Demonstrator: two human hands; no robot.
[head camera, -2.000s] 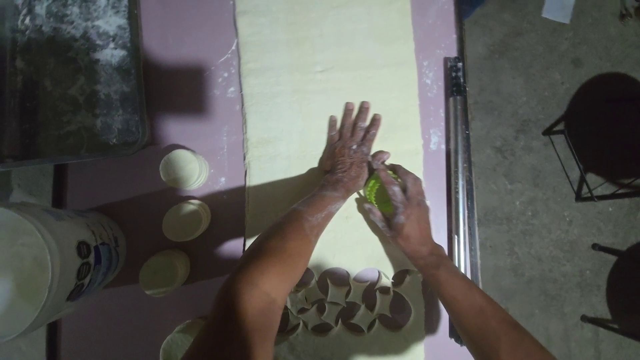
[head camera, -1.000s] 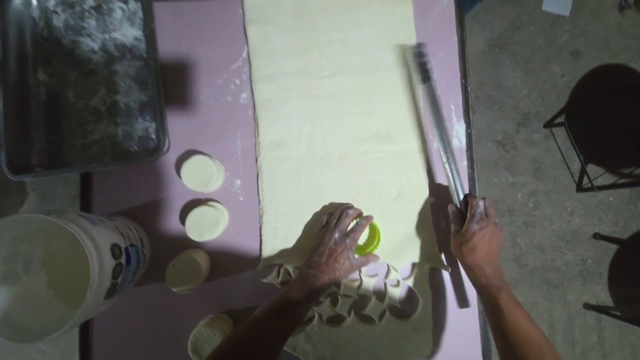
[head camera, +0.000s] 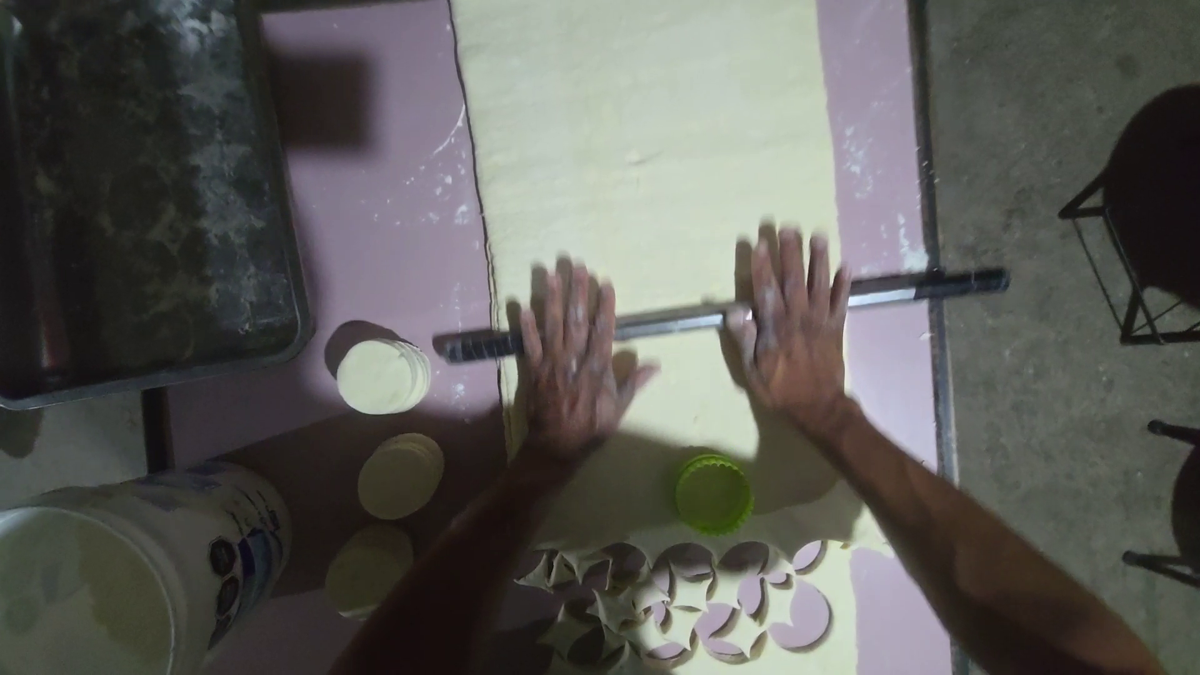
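Observation:
A metal rolling bar with dark ends (head camera: 675, 321) lies crosswise over a long sheet of pale dough (head camera: 647, 122). Flat on the bar's left part rests my left hand (head camera: 574, 361), fingers spread. My right hand (head camera: 795, 323) lies on its right part, also with spread fingers. Below the hands a green fluted round cutter (head camera: 714, 494) sits on the dough. Nearer me, the dough is a net of scraps (head camera: 689, 595) with round holes. Stacks of dough discs (head camera: 382, 377) stand left of the sheet, the nearest partly shaded by my left arm.
A flour-dusted dark tray (head camera: 141, 187) is at the upper left, above a white plastic bucket (head camera: 216, 553) holding pale contents. The pink tabletop (head camera: 375, 216) bears flour traces. Its right edge borders a concrete floor with dark stools (head camera: 1158, 197).
The bar, upright in my right hand at the right edge one second ago, now lies across the dough. My left hand has left the green cutter and moved up onto the bar.

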